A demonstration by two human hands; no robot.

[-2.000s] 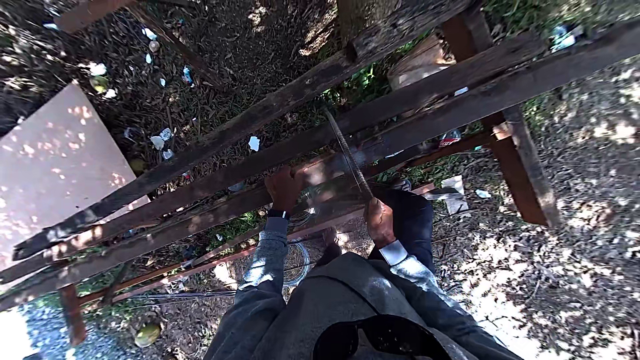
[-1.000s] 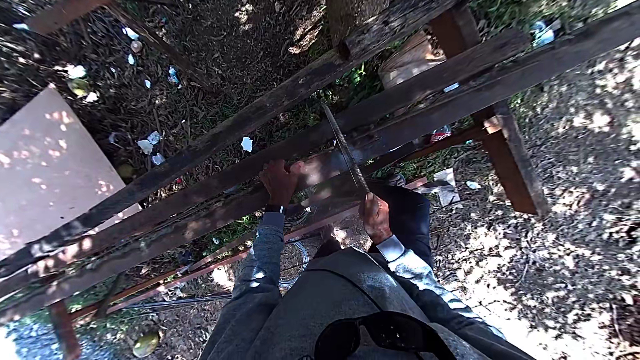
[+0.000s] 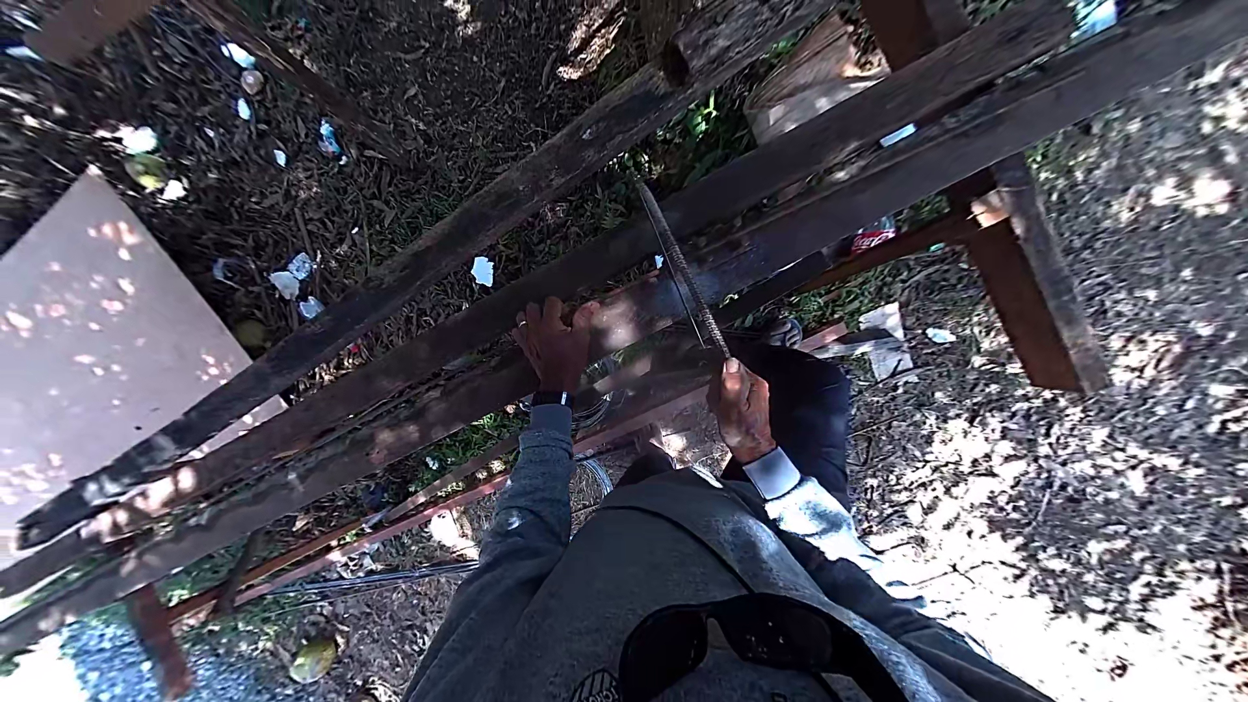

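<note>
My right hand (image 3: 743, 409) grips the near end of a long, narrow tool (image 3: 680, 263) with a ridged upper edge, perhaps a saw; it lies crosswise over the dark wooden beams. Its far end reaches toward the rearmost beam (image 3: 546, 171). My left hand (image 3: 556, 343), with a ring and a dark wristband, rests on a wooden beam (image 3: 390, 380) to the left of the tool, fingers spread. Beside it a sunlit, reddish piece of wood (image 3: 629, 317) runs under the tool. What the tool's lower edge touches cannot be told.
A pale flat panel (image 3: 97, 341) lies at the left. Wooden legs (image 3: 1038, 283) support the beams at the right. A coil of wire (image 3: 593, 478) and thin rods (image 3: 380, 575) are below the beams. Paper scraps (image 3: 885, 341) and a red wrapper (image 3: 874, 234) lie among leaves.
My left hand stays on the beam, with its fingers more spread than two seconds ago. My right hand still holds the tool across the beams.
</note>
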